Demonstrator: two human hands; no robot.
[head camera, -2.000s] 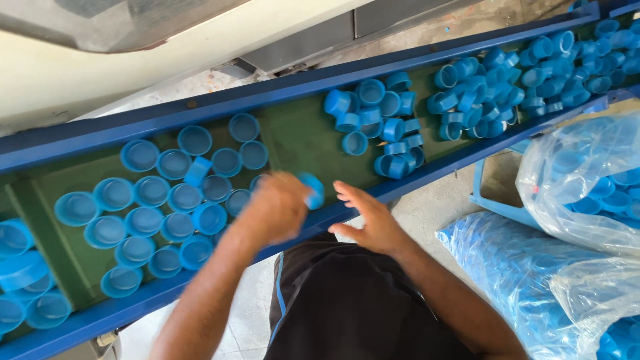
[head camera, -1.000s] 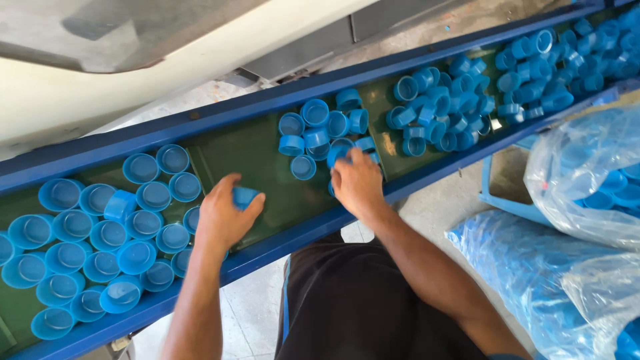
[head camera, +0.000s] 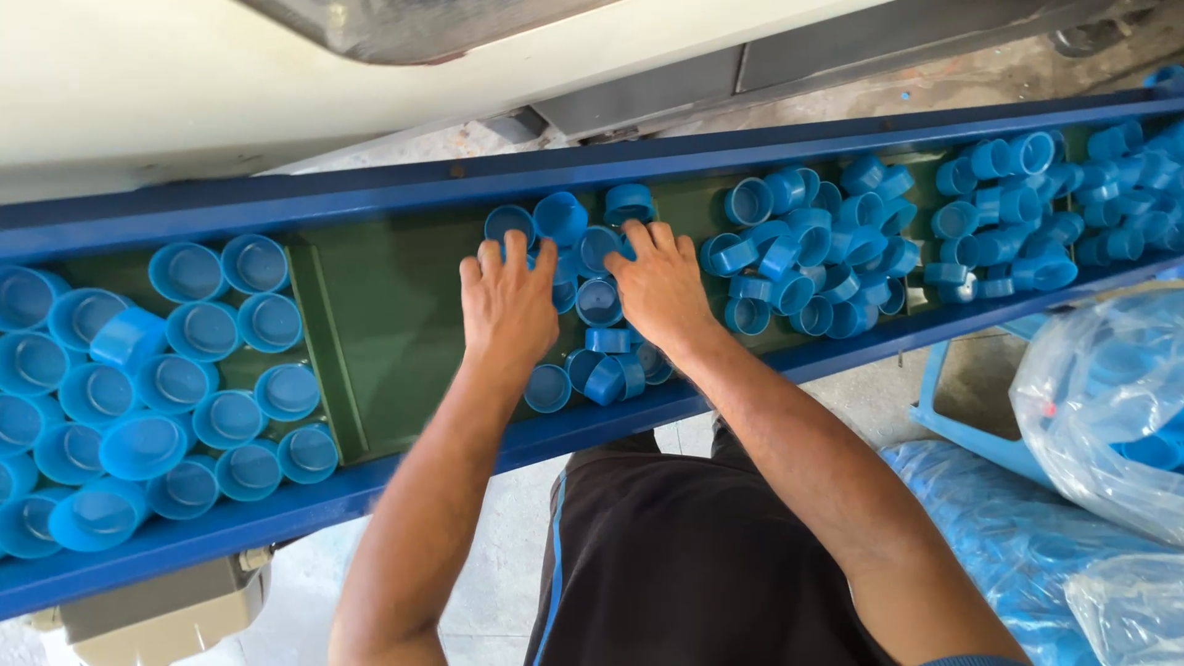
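Note:
Round blue plastic caps lie on a green conveyor belt (head camera: 398, 324) with raised cross bars. My left hand (head camera: 509, 301) is palm down over the left edge of the middle group, its fingertips at a blue cap (head camera: 561, 217). My right hand (head camera: 661, 282) reaches over the same group's right side, fingers bent beside an upright cap (head camera: 629, 203). Between the hands, a cap (head camera: 598, 302) lies open side up. Whether either hand grips a cap is hidden. At the left, many caps stand open side up, with one tilted cap (head camera: 129, 339) on top.
Blue side rails (head camera: 388, 190) border the belt. Jumbled caps (head camera: 814, 240) lie farther right. Beyond the far rail is a cream machine body (head camera: 277, 92). At the lower right are a clear plastic bag (head camera: 1101, 398) of caps and a blue plastic frame (head camera: 971, 425).
My left hand has moved right, from beside the left group to the middle group. My right hand remains at the middle group, where the caps are more spread out. The belt's caps have shifted left.

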